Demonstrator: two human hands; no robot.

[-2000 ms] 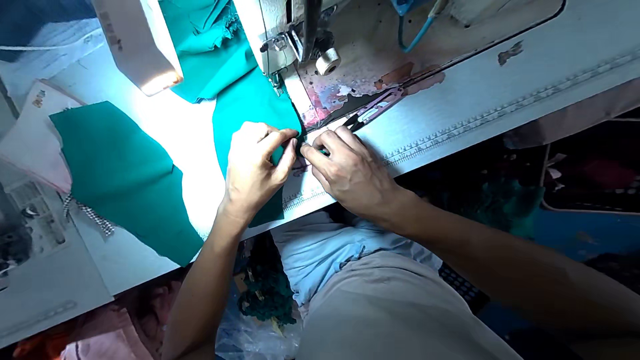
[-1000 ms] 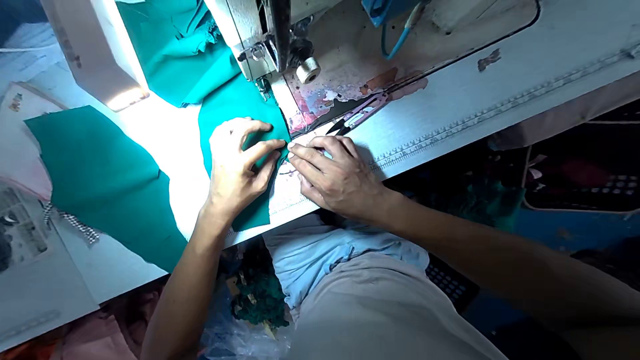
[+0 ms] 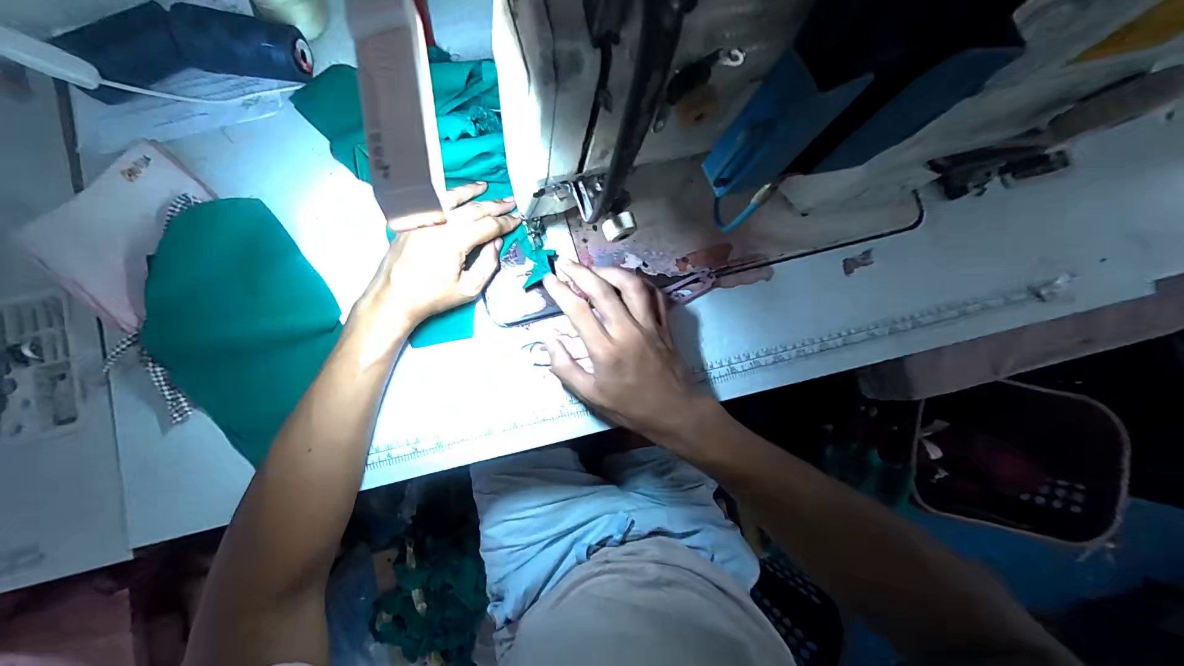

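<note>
My left hand (image 3: 439, 264) lies with fingers spread on green fabric (image 3: 472, 162), just left of the sewing machine's presser foot (image 3: 534, 231). My right hand (image 3: 624, 347) is right of and below the foot, its index fingertip at a small pointed end of green cloth (image 3: 539, 268); whether it pinches the cloth cannot be told. Thread snips (image 3: 691, 285) lie beyond the right knuckles on the machine bed. A separate cut green panel (image 3: 236, 319) rests at the left over checked trim (image 3: 165, 384). The lamp head partly hides the fabric behind my left hand.
A lamp head (image 3: 398, 120) hangs above my left hand. Dark thread cones (image 3: 185, 42) stand at the back left, near a pale pink cloth piece (image 3: 92, 227). A clear compartment box (image 3: 39, 365) sits far left. A measuring tape (image 3: 879, 331) runs along the table's front edge. Below right is a basket (image 3: 1022, 462).
Both hands were together at the fabric's edge in front of the foot. Now they are apart, the left beside the foot and the fabric shifted back beneath it. The view has shifted.
</note>
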